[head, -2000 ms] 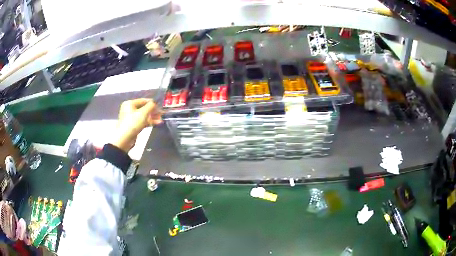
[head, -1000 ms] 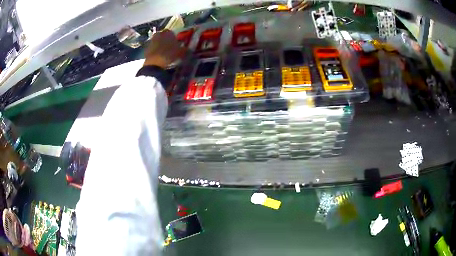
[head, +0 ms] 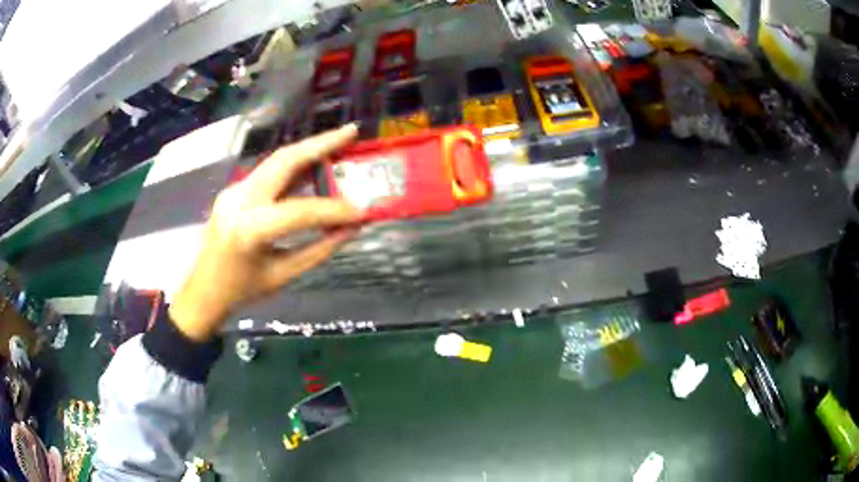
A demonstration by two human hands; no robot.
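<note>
My left hand (head: 268, 231) holds a red phone housing (head: 410, 176) between thumb and fingers, raised in front of the stack of clear plastic trays (head: 527, 212). The housing lies sideways, slightly blurred, with a pale area near my fingers and an orange-rimmed opening at its right end. The top tray holds red housings (head: 394, 54) at the back, and keypad phone fronts (head: 490, 102) and an orange housing (head: 562, 94) in front. The held housing hides part of the tray. My right hand is not in view.
A loose LCD (head: 323, 411) lies on the green mat (head: 424, 428). A yellow-and-white piece (head: 462, 347), a clear bag (head: 600, 348), a red piece (head: 704, 306), slim tools (head: 756, 384) and a yellow-green tool (head: 836, 425) lie to its right. A grey shelf beam crosses the top left.
My left hand has come back from the tray's rear left corner towards me, now with a red housing in it. One fewer red housing shows in the back row. The camera view has shifted.
</note>
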